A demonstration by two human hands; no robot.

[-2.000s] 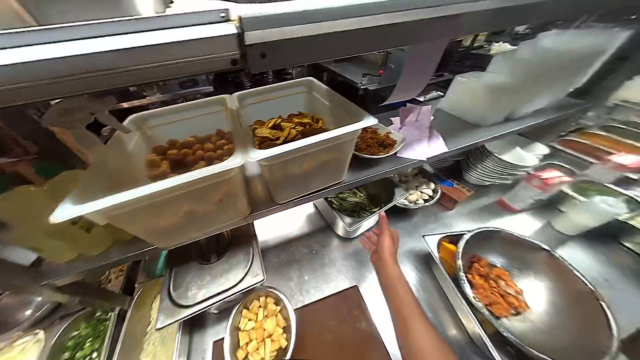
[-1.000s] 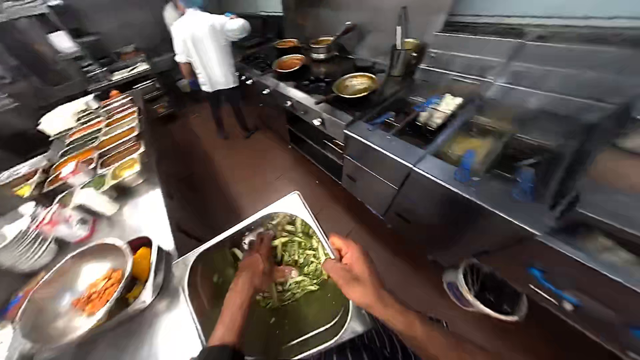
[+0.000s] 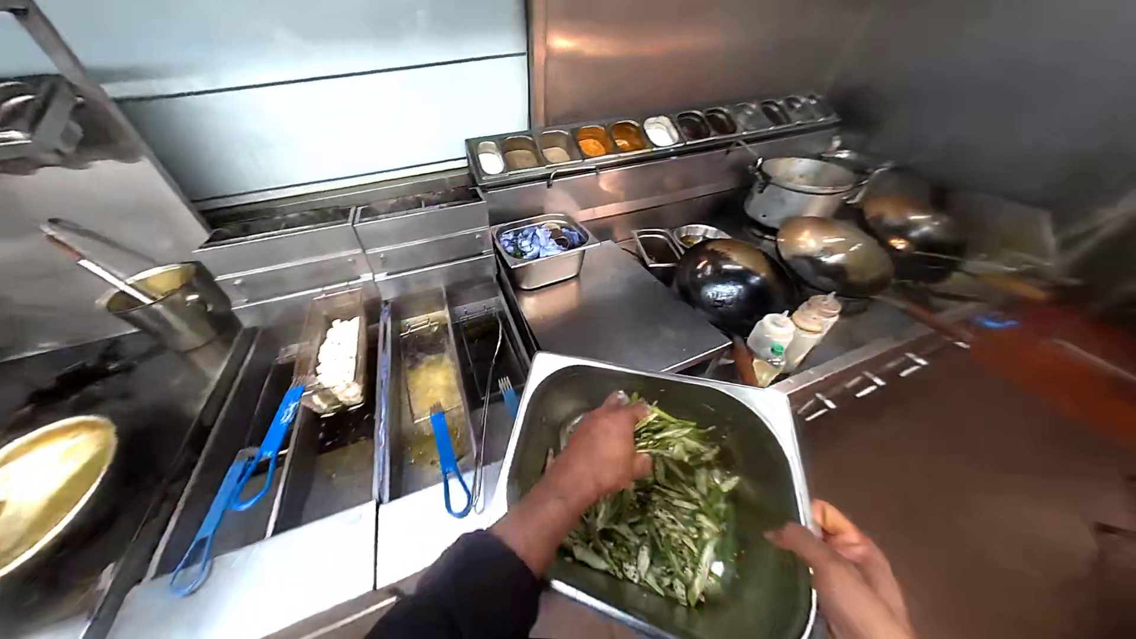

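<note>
A deep stainless steel pan [image 3: 777,426] with sliced green vegetables [image 3: 661,524] in it is held in front of me, beside the fryers. My left hand [image 3: 603,448] reaches inside over the far left of the greens, its fingers curled against them; whether it grips any is hidden. My right hand [image 3: 843,568] grips the pan's right rim, with the thumb over the edge and the fingers outside.
Fryer baskets with blue handles [image 3: 448,461] sit in the fryer wells at left. A frying pan [image 3: 58,488] is at far left. Squeeze bottles [image 3: 785,342], a black wok [image 3: 732,284] and a steel pot [image 3: 799,191] stand at right. Sauce containers [image 3: 593,140] line the back.
The view has swung from the prep counter to the fryers and woks. The pan of greens, on the shelf two seconds ago, is now in front of me, held by my right hand.
</note>
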